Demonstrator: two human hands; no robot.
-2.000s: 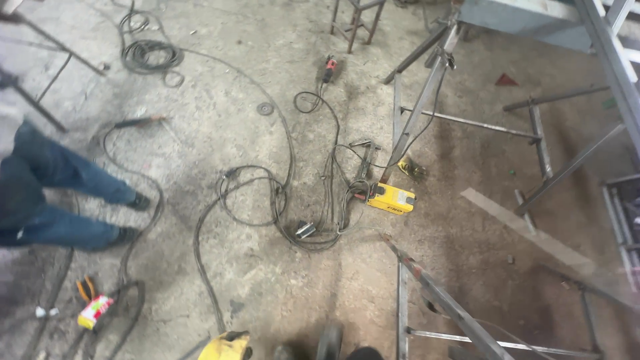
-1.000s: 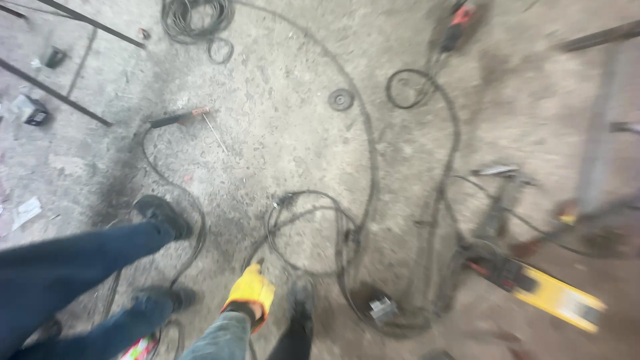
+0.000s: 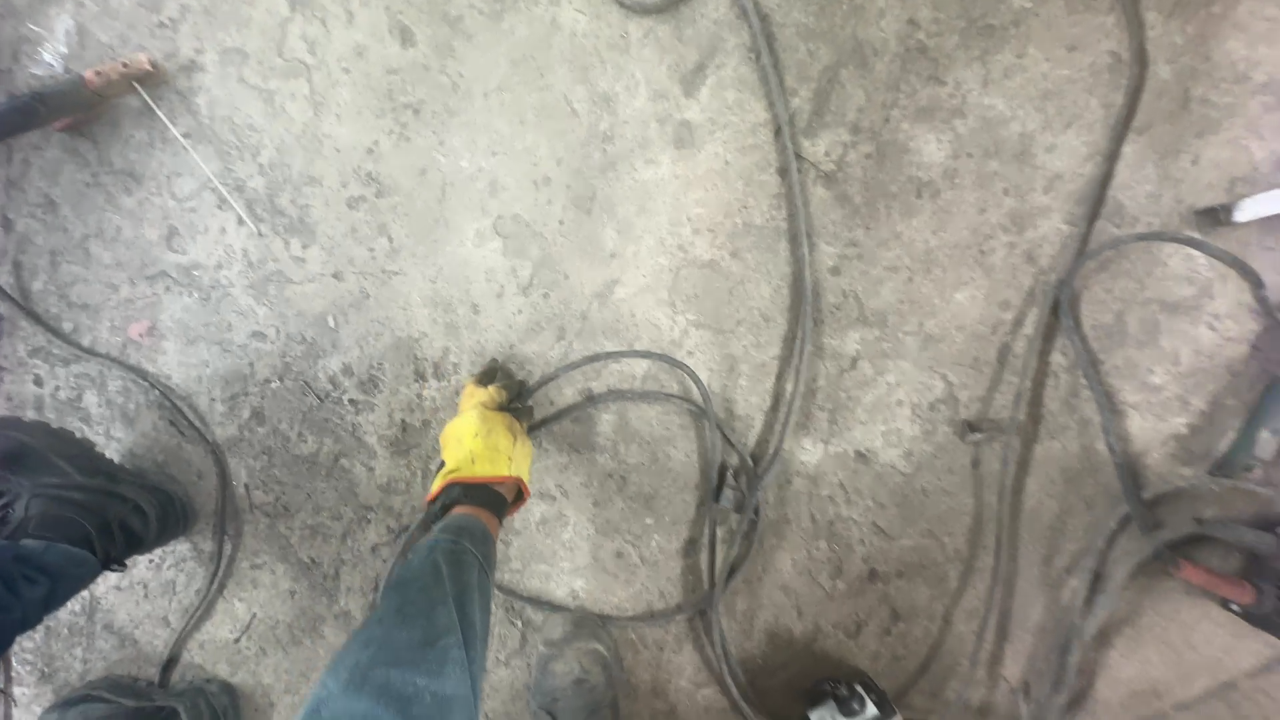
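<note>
My left hand (image 3: 485,425), in a yellow work glove with an orange-edged cuff, is low over the concrete floor, left of centre. Its dark fingertips are closed around a looped black cable (image 3: 640,355). Two strands run out from the glove's right side, and the cable curves round to a crossing at a small dark fitting (image 3: 733,490). The palm side of the glove is hidden. My right hand is out of the picture.
A co-worker's dark boot (image 3: 90,490) is at the left, beside another cable (image 3: 215,470). An electrode holder (image 3: 110,80) with a thin rod lies upper left. More cables (image 3: 1060,290) cross the right side. My boot (image 3: 575,670) is at the bottom.
My gloved left hand has come down and forward to the cable loop and closed on it. The view has moved much closer to the floor.
</note>
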